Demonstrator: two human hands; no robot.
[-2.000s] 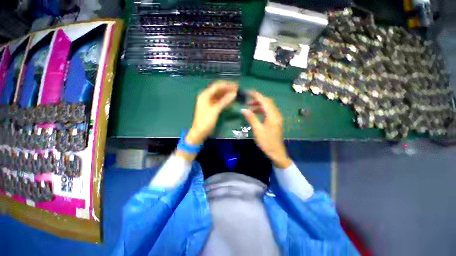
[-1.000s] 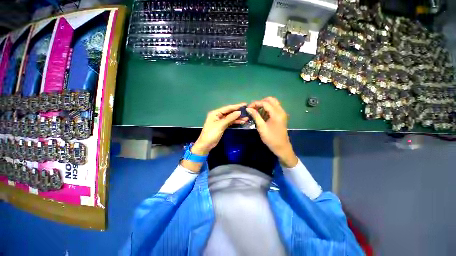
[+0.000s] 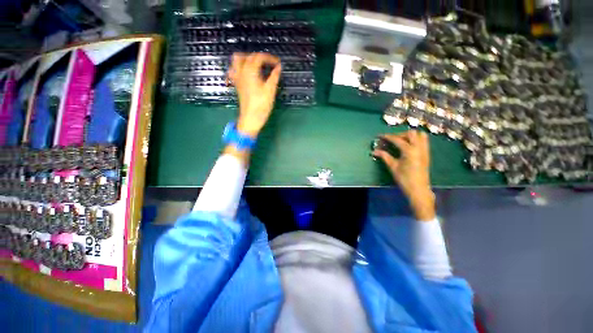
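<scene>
My left hand [image 3: 255, 88] is over the front part of the clear blister tray [image 3: 195, 65]; a small dark component [image 3: 266, 70] shows between its thumb and fingertips. My right hand [image 3: 408, 159] is low over the green mat at the right, its thumb and forefinger around a small dark part [image 3: 376, 147]. Fine detail of both parts is too blurred to tell. A small white-silver patch of loose pieces [image 3: 320, 177] lies at the near bench edge between the hands.
The white screw feeder [image 3: 377, 39] stands at the back, right of the tray. Dense rows of silver-gold modules [image 3: 500, 97] cover the bench right. At the left, the printed carton [image 3: 140, 130] holds rows of boards [image 3: 58, 188]. The near bench edge runs in front of my body.
My hands, together near the bench edge before, have parted. My left hand has moved forward to the tray, my right hand rightward to where a small dark part lay. The white patch shows uncovered.
</scene>
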